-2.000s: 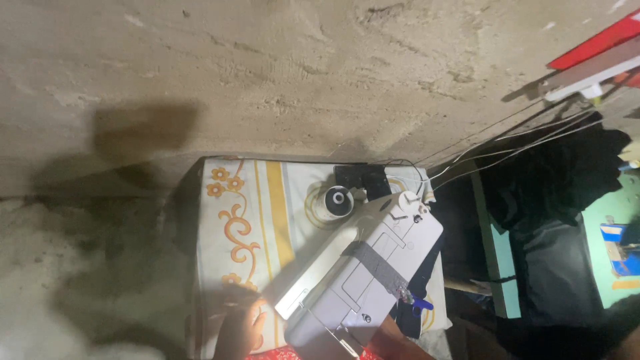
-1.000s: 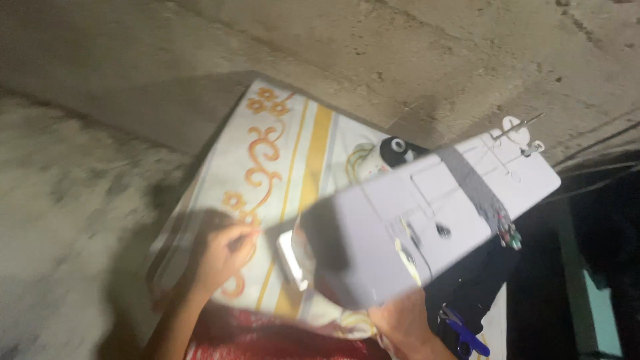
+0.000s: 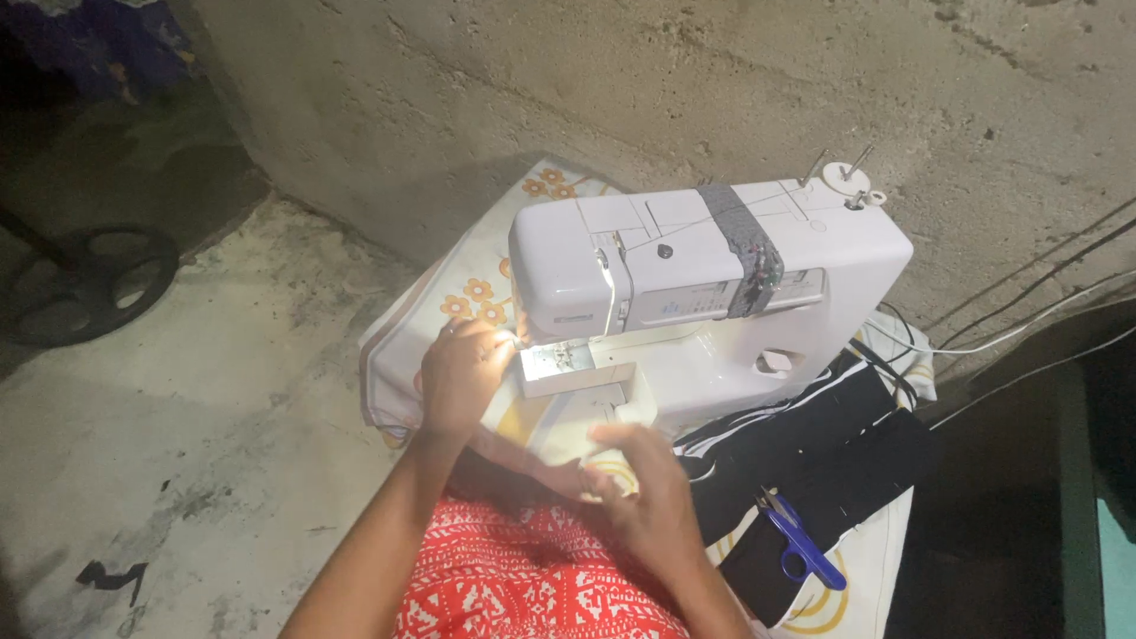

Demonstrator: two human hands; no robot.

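Observation:
A white sewing machine (image 3: 692,266) stands on a table with a flowered cloth (image 3: 479,297), a grey fabric band (image 3: 744,244) with pins wrapped round its top arm. My left hand (image 3: 466,364) is at the needle end, left of the lit needle plate (image 3: 564,358); its fingertips are close together, and whether they pinch something cannot be told. My right hand (image 3: 643,497), blurred, is in front of the machine with thumb and fingers apart, nothing seen between them. Black fabric (image 3: 816,444) with white edges lies to the right, with blue-handled thread snips (image 3: 799,541) on it.
A rough concrete wall (image 3: 621,89) rises behind the table. White and dark cables (image 3: 976,348) run off to the right. On the left, a dark wheel (image 3: 89,284) stands by the concrete floor (image 3: 213,426), where a black scrap (image 3: 111,577) lies. A red patterned garment (image 3: 541,577) covers my lap.
My right hand has come away from the machine's lower edge, where it was a second ago. The machine, earlier tipped with its top towards me, now stands upright. The view has swung to the left.

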